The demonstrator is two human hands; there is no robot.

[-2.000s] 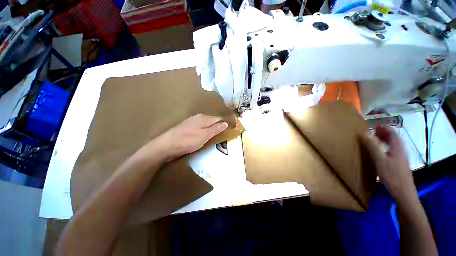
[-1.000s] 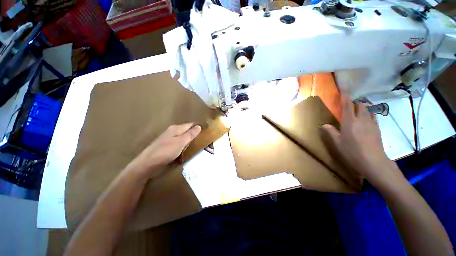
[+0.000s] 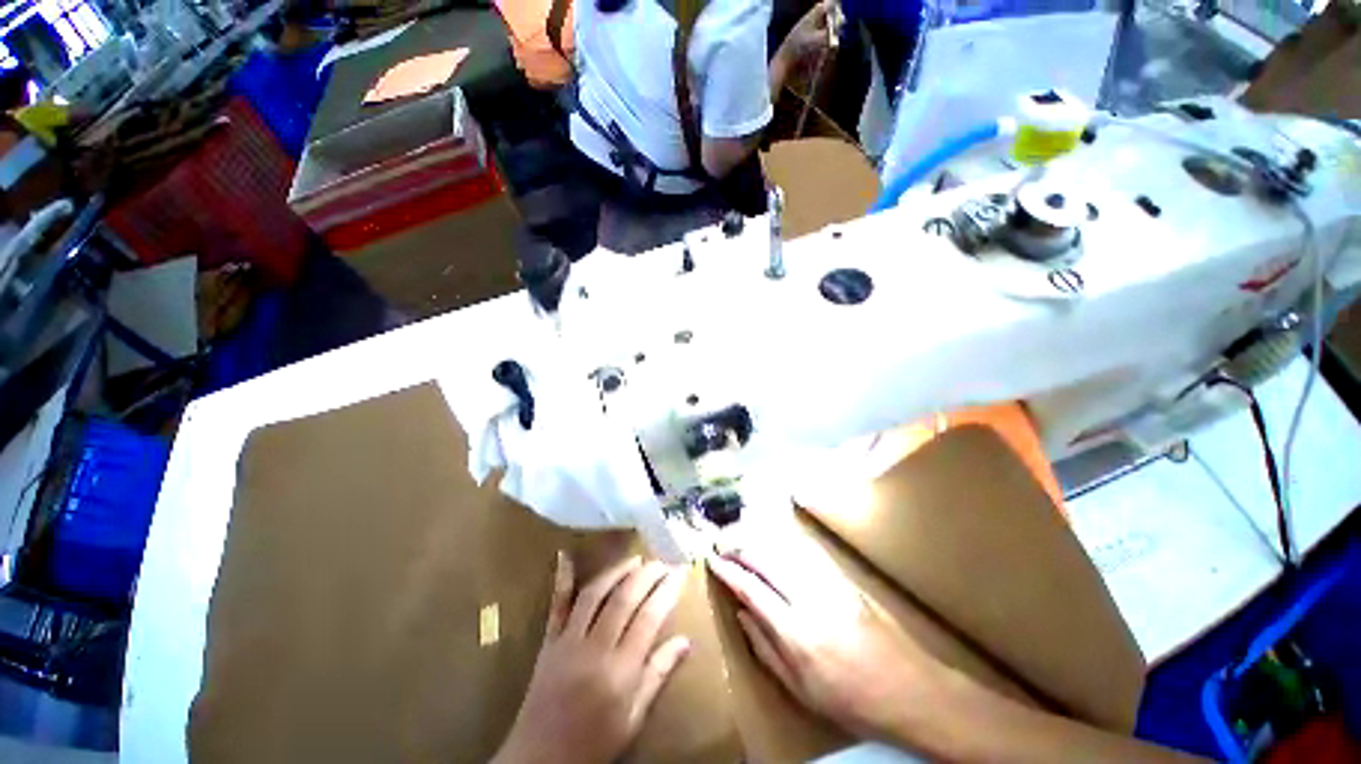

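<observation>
A large brown fabric panel (image 3: 358, 582) lies on the white table left of the needle area, with a small pale yellow label (image 3: 490, 624) on it. More brown fabric (image 3: 970, 552) with a dark fold line lies under and right of the machine head. Part of an orange piece (image 3: 1030, 445) shows behind it. My left hand (image 3: 605, 657) lies palm down on the brown fabric just in front of the presser foot area, fingers spread. My right hand (image 3: 806, 627) lies flat on the fabric beside it, fingertips near the needle area. The machine's head hides the needle.
The white sewing machine (image 3: 925, 329) spans the centre and right. Its table (image 3: 179, 523) ends at the left. A red-edged carton (image 3: 396, 172) and a person in a white shirt (image 3: 672, 90) are beyond. Blue bins (image 3: 112, 508) stand left; a blue-rimmed bin (image 3: 1269, 687) is at lower right.
The view has tilted up. My right hand has moved left from the fabric's right side to the needle area. My left hand has moved beside it and lies flatter. The yellow label now shows.
</observation>
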